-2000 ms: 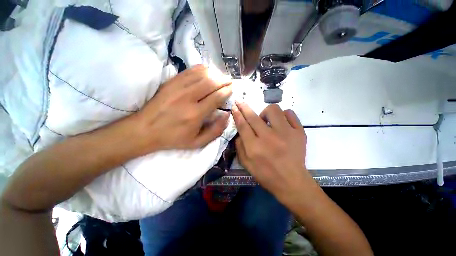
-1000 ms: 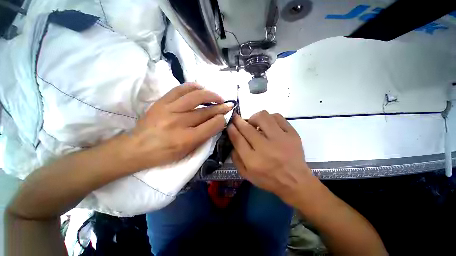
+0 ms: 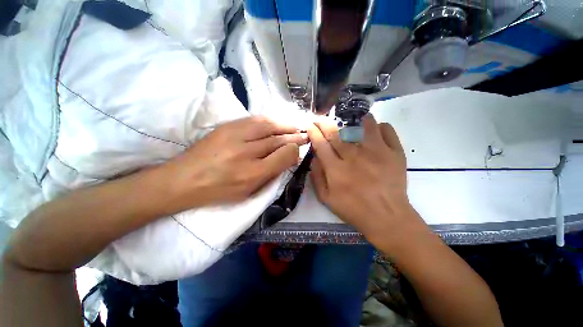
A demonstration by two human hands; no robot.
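Observation:
The white quilted lining (image 3: 121, 96) lies left of the needle area and hangs over the table's front edge. A dark seam edge (image 3: 295, 188) runs along its right side down to the lap. My left hand (image 3: 240, 159) lies on the lining, its fingertips on the cloth edge just below the presser foot area. My right hand (image 3: 361, 172) meets it there, its fingertips on the dark edge, the other fingers beside the round grey knob (image 3: 351, 133). Glare hides the presser foot and needle tip.
The white sewing machine head (image 3: 396, 54) with blue stripe stands above the hands. A black strap (image 3: 537, 70) crosses it at upper right. A measuring tape (image 3: 486, 235) runs along the table's front edge. Jeans-covered legs (image 3: 211, 300) and dark cloth are below.
The view has shifted, so the machine head appears larger. From one second ago, both hands and the cloth edge are closer to the needle area, and the raised fold between the fingertips now lies flatter.

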